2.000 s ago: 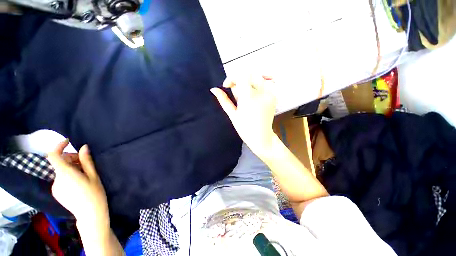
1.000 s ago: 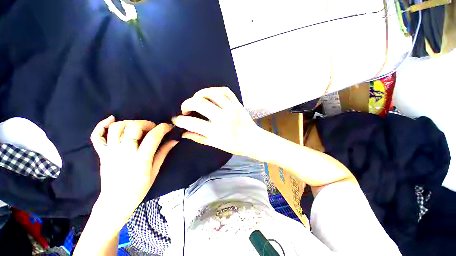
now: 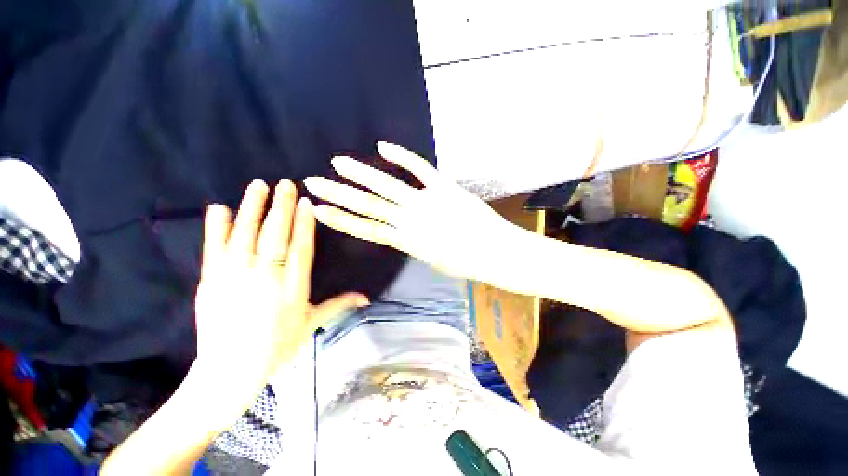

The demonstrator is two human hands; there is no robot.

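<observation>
The dark navy cloth [image 3: 139,112] lies over the white table and hangs over its front edge. My left hand [image 3: 256,270] lies flat on the cloth near its lower edge, fingers extended and thumb out to the right. My right hand [image 3: 404,209] rests palm down on the cloth just right of it, fingers spread and pointing left. Neither hand grips the cloth. A black-and-white checked piece [image 3: 35,249] shows at a rounded opening at the far left, with white inside it. A faint seam runs left of my left hand.
The white table [image 3: 558,102] extends right, with a dark seam line. Below it are a cardboard box [image 3: 507,321], a red and yellow packet [image 3: 686,191] and a dark cloth heap [image 3: 744,279]. A dark green handle [image 3: 470,454] hangs on my front.
My hands held the cloth pinched between them a second ago; now both are flattened with fingers extended. The view has shifted, and the machine's needle area has left the top of the picture.
</observation>
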